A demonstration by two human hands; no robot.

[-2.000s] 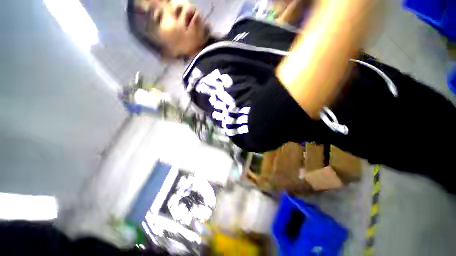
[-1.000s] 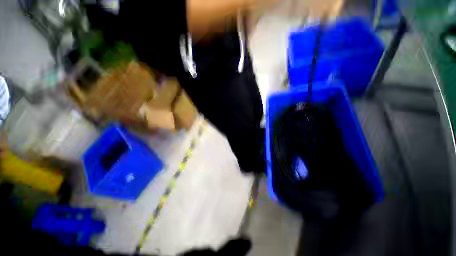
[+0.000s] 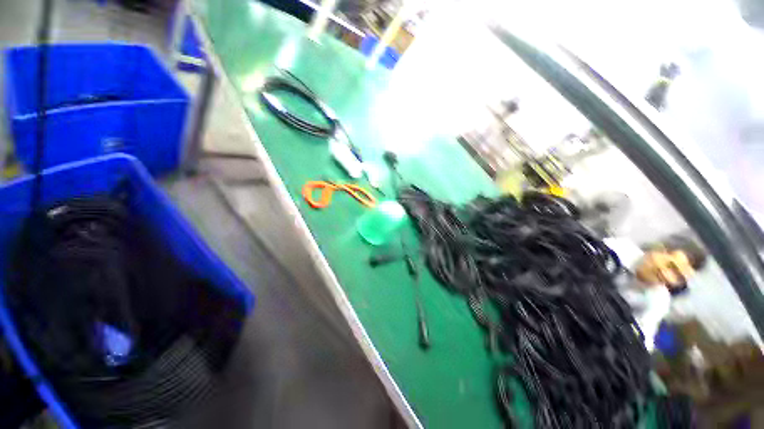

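Neither of my hands is in view. A large heap of black cables (image 3: 553,293) lies on the green bench (image 3: 331,235). Cable ends with thicker dark tips (image 3: 422,323) stick out from its near side. A single black cable coil (image 3: 295,107) lies farther up the bench. An orange cord (image 3: 335,193) and a pale green round item (image 3: 382,223) lie between them. A deep blue bin (image 3: 180,243) at the left holds black cable coils (image 3: 92,268) with a small pale blue patch among them. A black cable (image 3: 42,109) runs upward from this bin; its upper end is out of view.
A second deep blue bin (image 3: 100,138) stands behind the first. The bench's pale edge and a metal leg (image 3: 199,113) are beside the bins. A dark rail (image 3: 637,147) slants across the upper right. A blurred person's orange-brown patch, unclear, is beyond the bench. The picture is blurred.
The view has swung right and down, away from the person in black and the cartons. The cable bin now lies at the left, and the green bench with its cable heap has come into view.
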